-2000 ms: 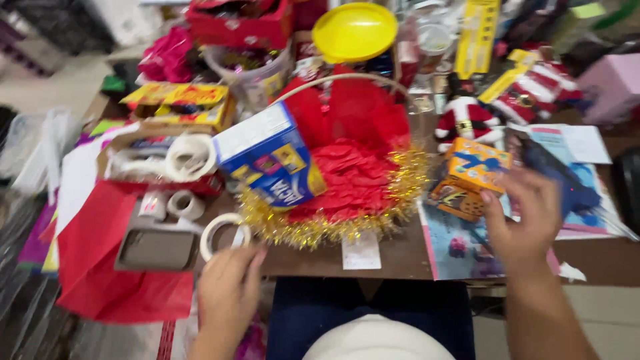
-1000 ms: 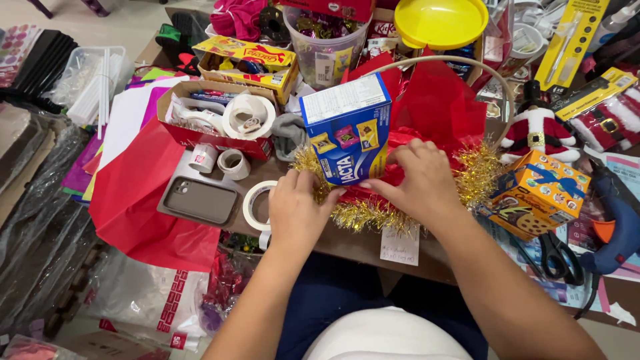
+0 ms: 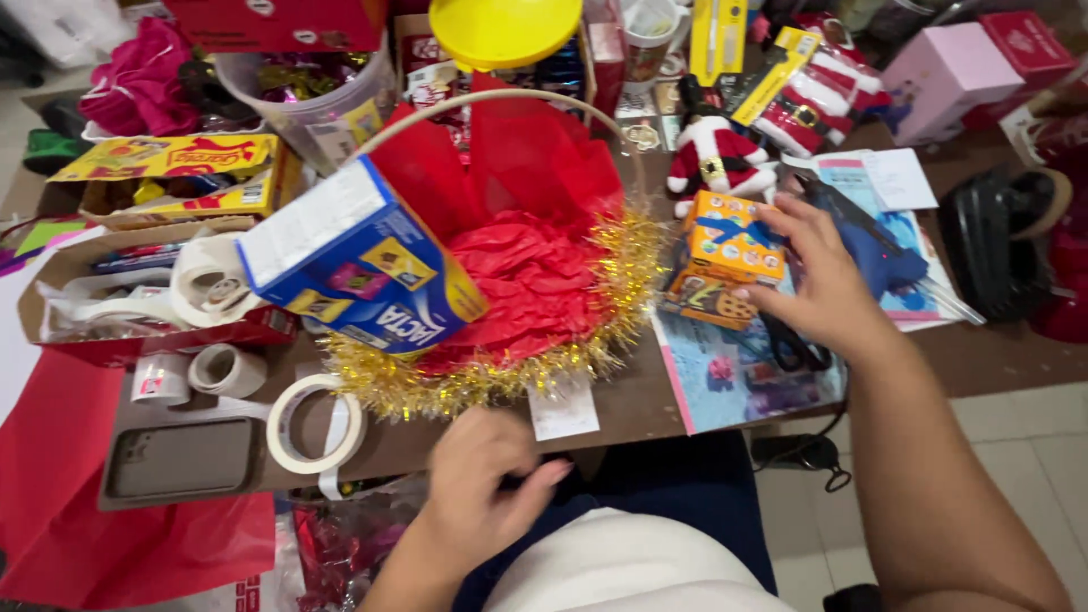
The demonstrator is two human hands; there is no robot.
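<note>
A basket with a thin arched handle (image 3: 510, 93) holds crumpled red tissue paper (image 3: 527, 280) and has gold tinsel (image 3: 484, 382) around its rim. A blue Lacta chocolate box (image 3: 365, 263) leans at the basket's left side. My right hand (image 3: 816, 272) touches the right side of an orange box with a blue ribbon print (image 3: 735, 238), which sits on a second box showing cookies (image 3: 710, 297); whether the fingers grip is unclear. My left hand (image 3: 489, 476), fingers loosely curled, is in front of the tinsel by the table edge and holds nothing visible.
Left are a masking tape roll (image 3: 316, 423), a grey phone case (image 3: 183, 459), a carton of tapes and pens (image 3: 144, 280) and a yellow candy box (image 3: 187, 174). Right are black-handled scissors (image 3: 795, 344), a blue glue gun (image 3: 875, 246), Santa-suit decorations (image 3: 718, 161) and a black tape dispenser (image 3: 994, 238).
Both hands were at the blue box and tinsel one second ago. My right hand has moved right to the orange box; my left hand has drawn back toward my body. The blue box now leans more.
</note>
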